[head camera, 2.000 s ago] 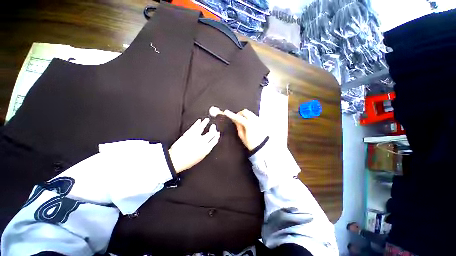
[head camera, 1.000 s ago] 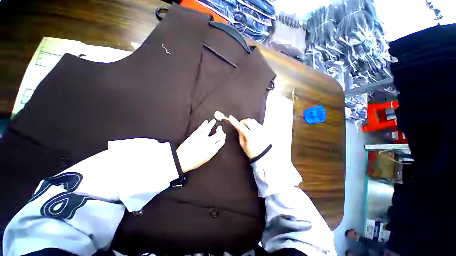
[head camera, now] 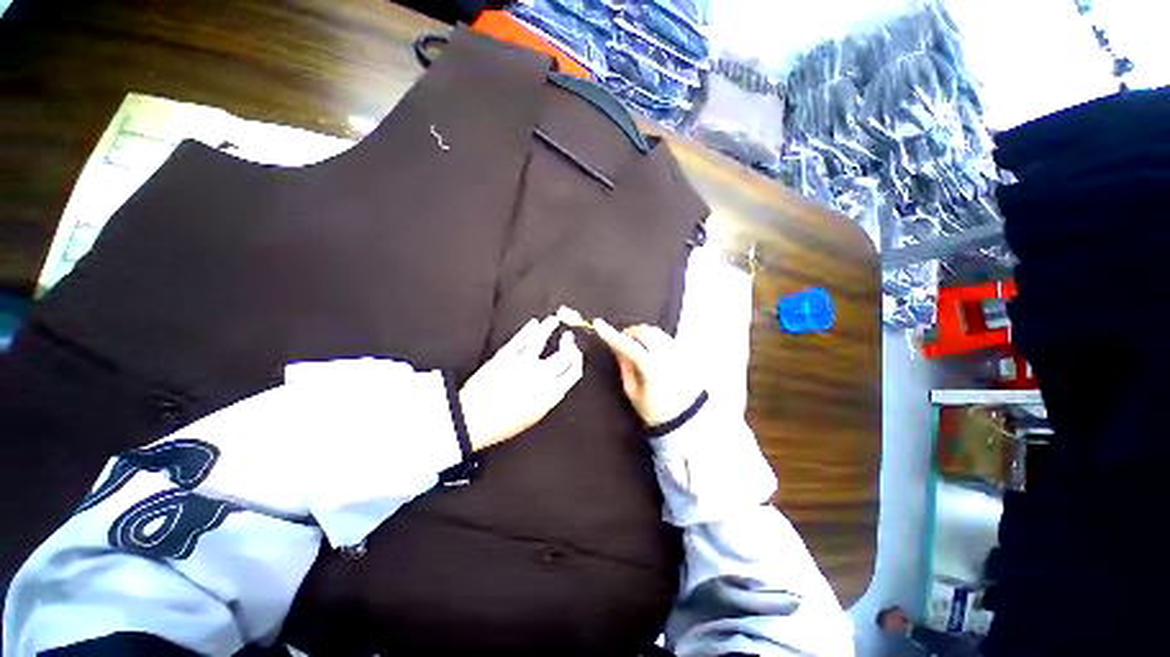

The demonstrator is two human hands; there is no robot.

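Observation:
A dark brown waistcoat [head camera: 321, 257] lies front up on the table. A small brush [head camera: 572, 316] with a light rounded tip lies low over its front panel. My right hand [head camera: 648, 366] is closed on the brush's thin handle, index finger stretched along it. My left hand [head camera: 520, 383] rests on the waistcoat just left of the brush, fingertips close to its light tip; whether they touch it I cannot tell. A short pale thread [head camera: 440, 136] lies on the upper chest.
The glossy wood-grain table [head camera: 815, 436] has a blue object [head camera: 807, 311] at its right. Pale paper [head camera: 109, 167] shows past the armhole. A black hanger [head camera: 601, 105] is at the neckline. Bagged clothes [head camera: 873, 109] are behind; dark garments [head camera: 1091, 347] hang at right.
The view has shifted, so the waistcoat and blue object sit slightly lower and further right. My hands stay around the same spot, with the brush still in my right hand.

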